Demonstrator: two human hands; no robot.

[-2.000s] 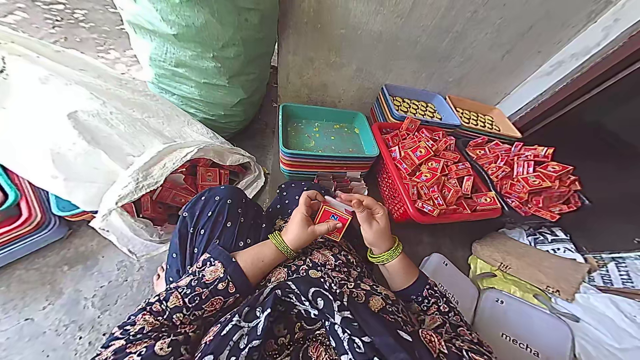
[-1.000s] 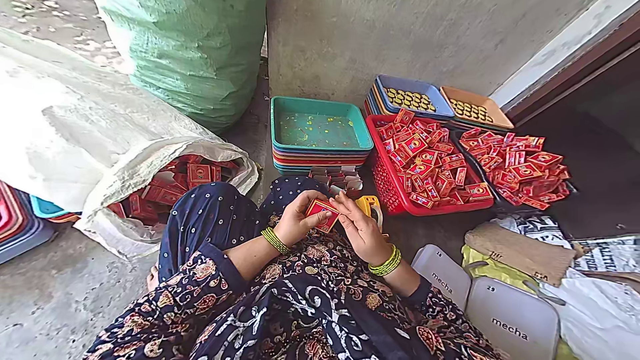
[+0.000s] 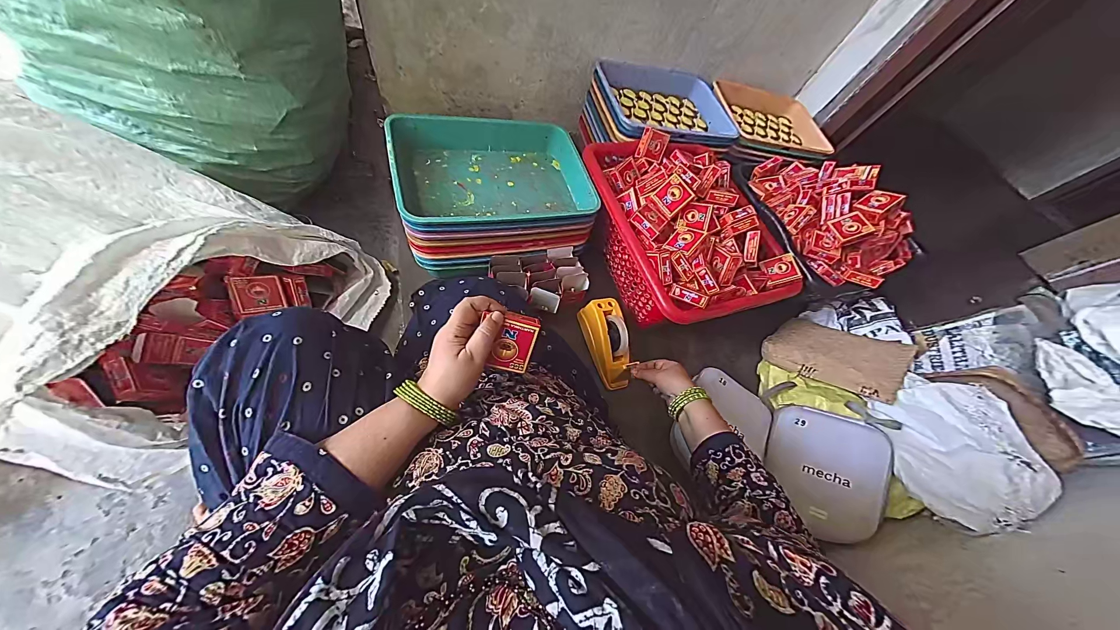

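Between the fingers and thumb of my left hand [image 3: 464, 350] is a small red printed carton [image 3: 514, 342], held above my lap. My right hand [image 3: 665, 377] is at the front end of a yellow tape dispenser [image 3: 604, 341], its thumb and fingertips pinched at the end of the tape; how much tape they hold is too small to tell. A roll of tape [image 3: 617, 334] sits in the dispenser. Just behind it stand several small open cartons [image 3: 544, 278] in a group, in front of a stack of trays.
Stacked trays [image 3: 490, 214] stand ahead. A red basket [image 3: 626, 284] and a dark tray hold many red cartons. Behind are blue [image 3: 726, 131] and orange trays with round pieces. Left: an open white sack [image 3: 367, 280] of cartons, a green sack [image 3: 192, 96]. Right: grey cases [image 3: 827, 472], plastic bags.
Both hands were together at the red carton. My right hand has let go of it and moved right to the tape dispenser, while my left hand keeps the carton.
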